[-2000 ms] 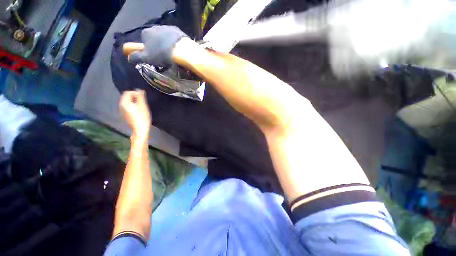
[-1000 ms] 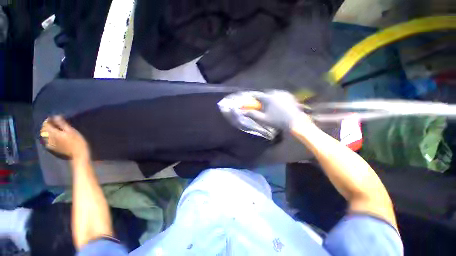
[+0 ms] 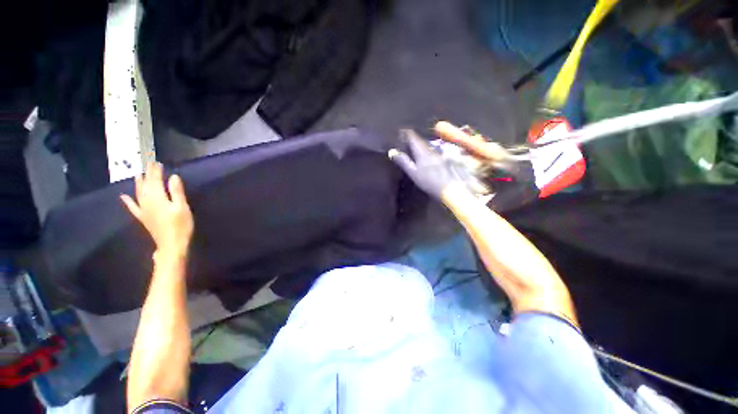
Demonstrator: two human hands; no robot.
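A black garment [image 3: 275, 202] lies drawn along the long padded form, its rounded end at the left. My bare left hand [image 3: 164, 212] lies on the garment near the form's left part, fingers spread. My right hand [image 3: 430, 168] wears a thin grey glove; its fingers are apart, just left of the steam iron [image 3: 473, 158], and it holds nothing. The iron, with a tan handle, sits right of the form and is partly blurred, so its base is not clear.
A red and white iron rest [image 3: 558, 158] is right of the iron. A white hose [image 3: 647, 120] and a yellow hose [image 3: 574, 61] run off right. A white bar [image 3: 125, 97] stands at the far left. Crumpled black cloth [image 3: 218, 65] lies beyond the form. Green sacking [image 3: 647, 133] lies at right.
The iron has moved right, off the garment, and my right hand has let go of its handle. My left hand has moved right and away from me across the form, with fingers now spread.
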